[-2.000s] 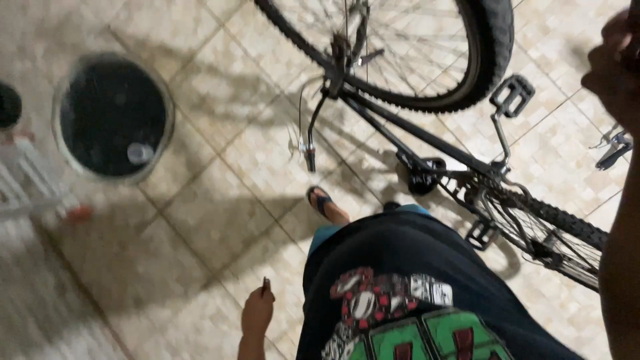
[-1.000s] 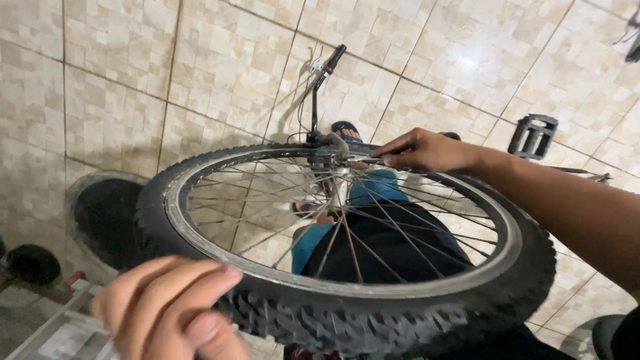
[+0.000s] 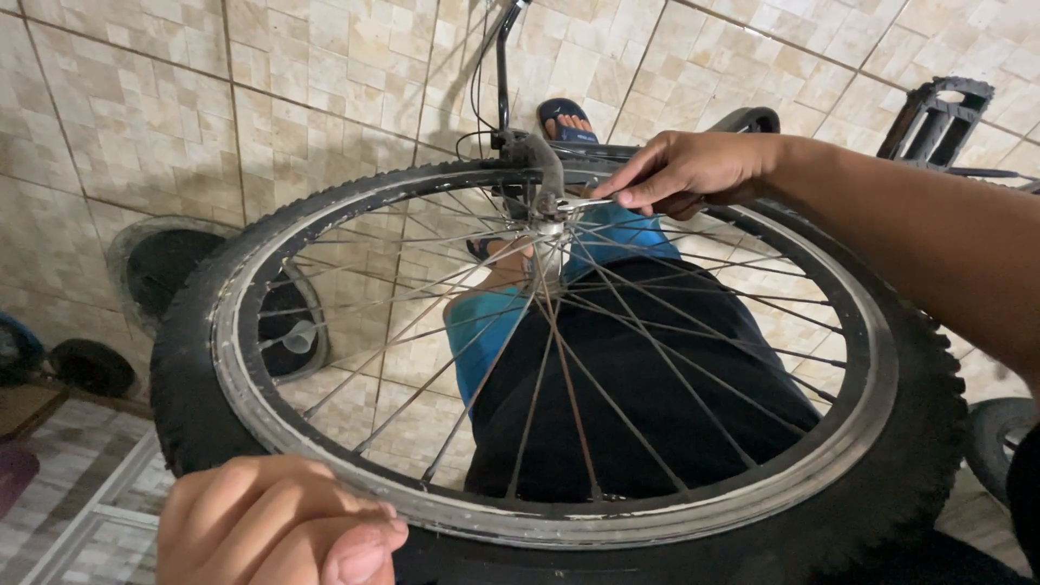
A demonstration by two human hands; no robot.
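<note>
A bicycle wheel with a knobby black tire fills the middle of the view, its spokes meeting at a metal hub. My right hand, reaching in from the right, grips a small metal wrench, whose end meets the axle nut beside the fork end. At the lower left my left hand has its fingers curled in front of the tire and rim; whether something lies inside them cannot be told.
Beyond the wheel are a black handlebar and a pedal. A round dark container stands on the tiled floor at left, near a white frame. My sandalled foot shows past the hub.
The view has moved much closer to the wheel. My right hand has come to the hub, where the wrench now meets the axle nut. The left hand's fingers are more curled than a second ago.
</note>
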